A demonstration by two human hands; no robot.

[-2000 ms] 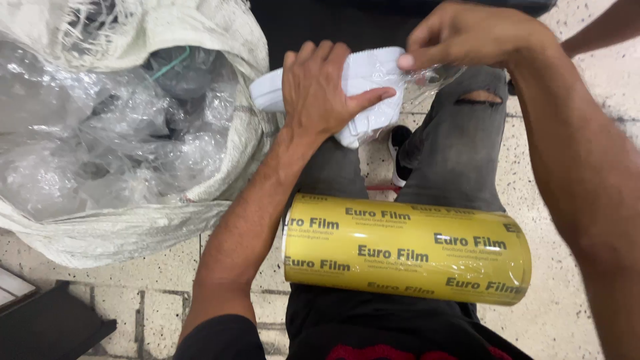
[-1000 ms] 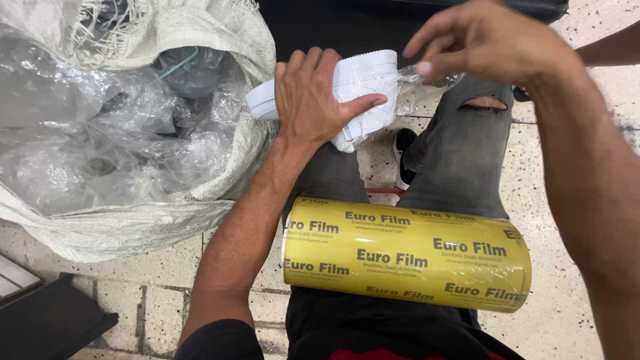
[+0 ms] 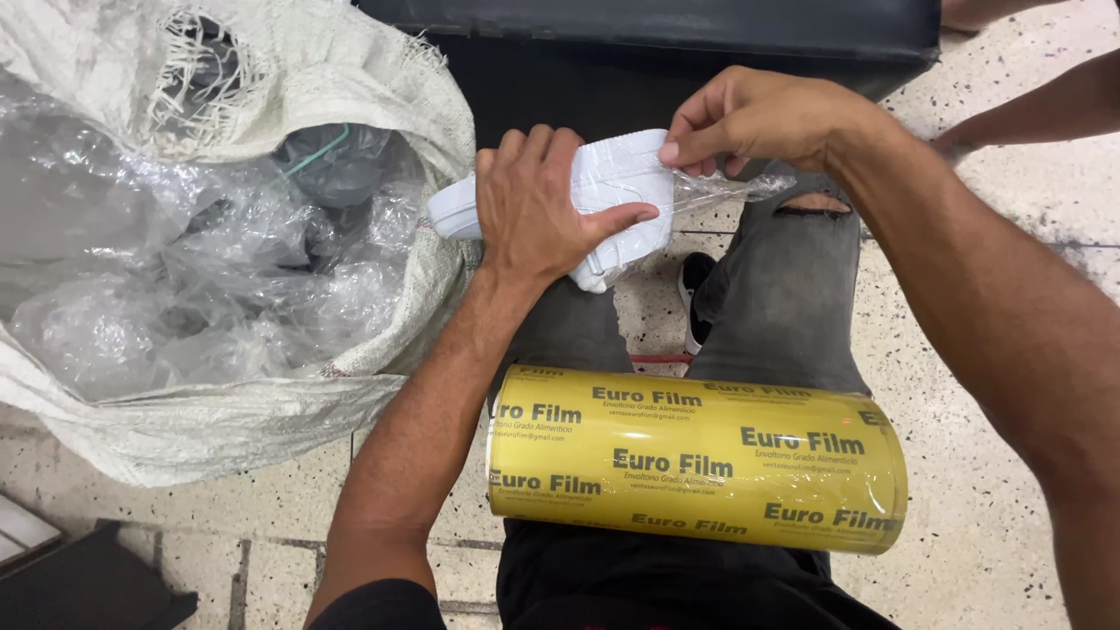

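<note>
My left hand [image 3: 534,206] is clasped over a white shoe [image 3: 626,171], with the thumb lying across it. Clear plastic film [image 3: 700,192] covers part of the shoe and trails off to its right in a twisted end. My right hand [image 3: 744,122] pinches at the film near the shoe's right upper edge. A yellow Euro Film roll of wrap [image 3: 691,459] lies across my lap, below both hands.
At the left, a large white woven sack [image 3: 429,105] gapes around crumpled clear plastic [image 3: 254,254]. A black padded bench [image 3: 665,35] lies beyond my hands. Another person's limbs [image 3: 1041,109] show at the upper right. Dark objects [image 3: 96,577] are at the lower left.
My right hand has come down and left to the shoe's edge; a second ago it was raised, farther right, by the film's end. My left hand keeps its hold on the shoe.
</note>
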